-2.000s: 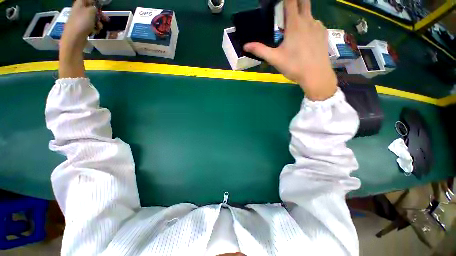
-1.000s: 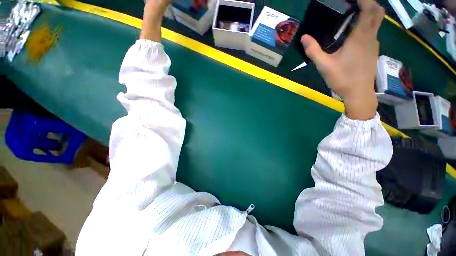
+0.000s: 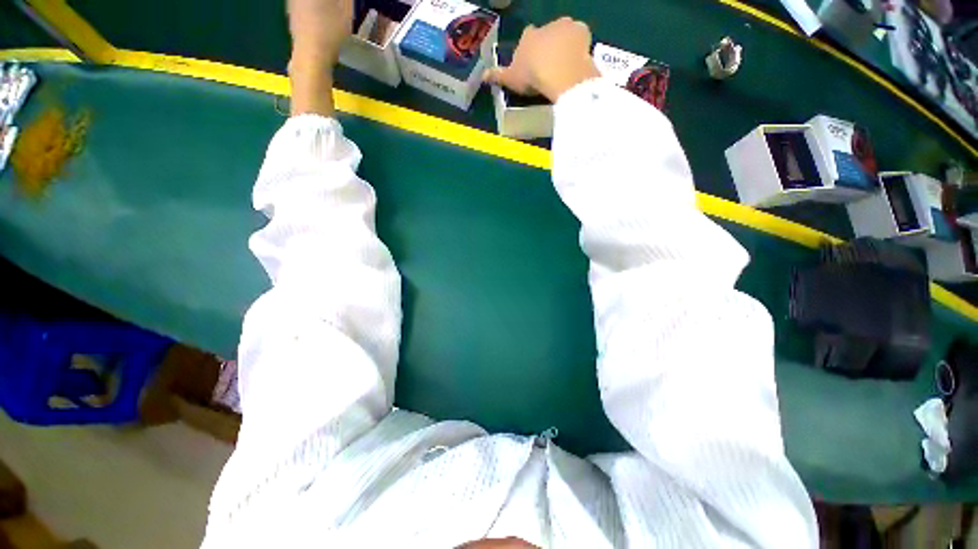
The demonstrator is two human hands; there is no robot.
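Observation:
My left hand [image 3: 320, 38] reaches to the top edge, beside an open white box base [image 3: 370, 54]; its fingers are cut off or blurred, so its hold cannot be told. A white and blue "GPS" lid [image 3: 450, 48] stands right of that base. My right hand [image 3: 549, 59] is bent over another open white box base [image 3: 523, 118], fingers at its opening and partly hidden; whether it grips anything cannot be told. A second "GPS" lid [image 3: 640, 75] stands just right of my right hand, partly behind the sleeve.
More boxes with dark insides [image 3: 788, 161] stand at right behind the yellow strip [image 3: 450, 131]. A watch [image 3: 724, 57] lies on the belt. A black insert stack [image 3: 863, 306] and white tissue [image 3: 933, 434] are at right. Orange-yellow bands [image 3: 48, 150] lie far left.
My right hand has moved left and no longer shows the black insert it held; it is now at a box base. The view has shifted, and my left hand remains near the top edge.

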